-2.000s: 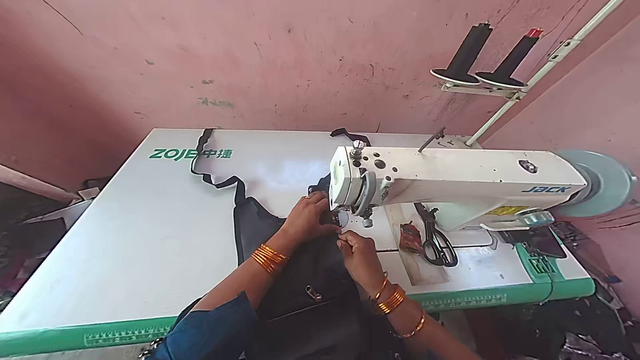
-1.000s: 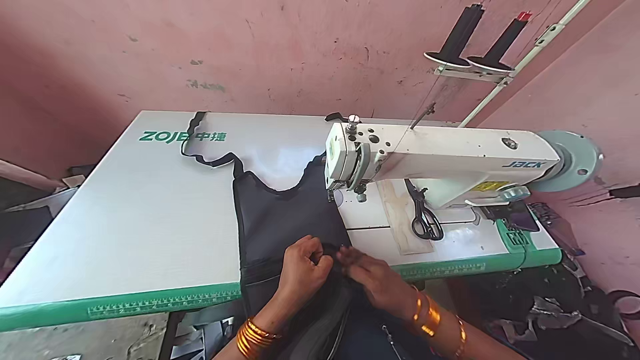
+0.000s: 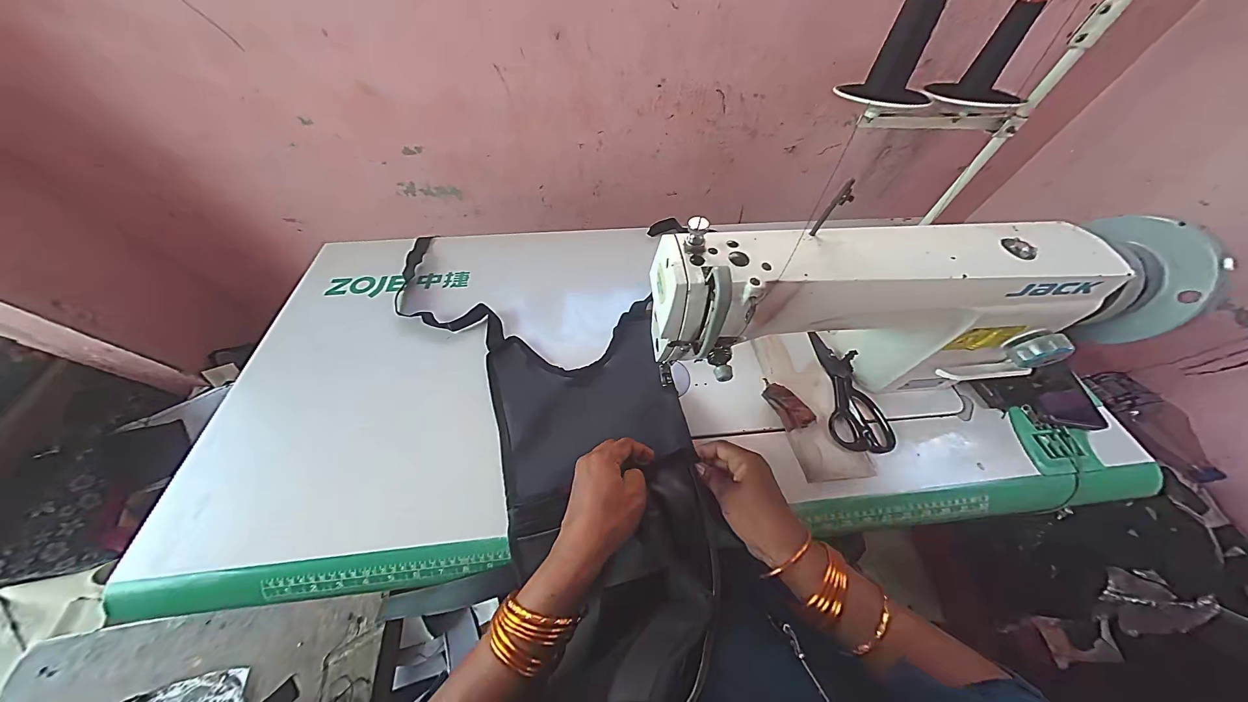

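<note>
A black fabric piece [image 3: 585,419] with narrow straps lies over the front edge of the sewing table [image 3: 390,429], its upper right edge beside the needle area of the white sewing machine [image 3: 877,283]. My left hand [image 3: 609,497] presses and pinches the fabric near the table's front edge, fingers curled. Close to its right, my right hand [image 3: 746,492] pinches the fabric's right edge between thumb and fingers. Both hands are in front of the needle, not under it. The lower part of the fabric hangs toward my lap.
Black scissors [image 3: 858,414] and a small brown scrap [image 3: 788,405] lie right of the needle. A dark phone-like object [image 3: 1063,400] rests under the machine's right end. Black thread cones [image 3: 902,49] stand on a rack behind. Scraps lie on the floor at right.
Two seconds ago both hands were at the needle; they are now nearer the table's front edge. The fabric has come forward from the needle, and more of its upper part shows flat.
</note>
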